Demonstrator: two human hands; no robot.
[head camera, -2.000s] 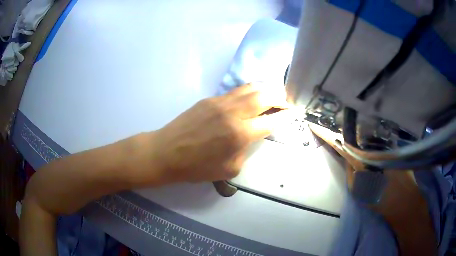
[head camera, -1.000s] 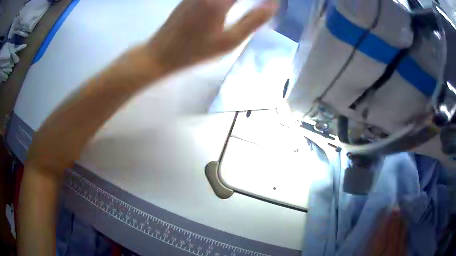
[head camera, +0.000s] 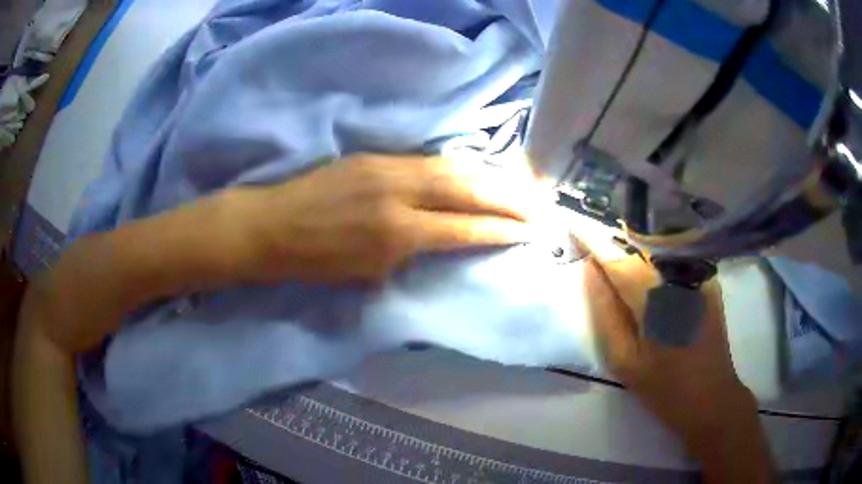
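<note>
The light blue garment (head camera: 284, 85) is heaped across the table left of the needle, its lower edge over the ruler edge. My left hand (head camera: 378, 213) lies on it, fingers stretched toward the needle, pressing the cloth. My right hand (head camera: 652, 331) is right of the needle, below the machine head, its fingers on the cloth's edge near the presser foot (head camera: 591, 194). Lamp glare hides both hands' fingertips and the needle. The white-grey sewing machine head (head camera: 662, 104) with its blue stripe stands above my hands.
A dark grey knob (head camera: 675, 315) hangs in front of my right hand. The printed ruler edge (head camera: 378, 437) runs along the table front. More blue cloth (head camera: 822, 298) lies at the far right. Pale cloth pieces (head camera: 24, 90) are at the upper left edge.
The garment mass now covers the table left of the needle, where bare table showed before. My left hand has come down from above onto it. My right hand has moved up to the needle.
</note>
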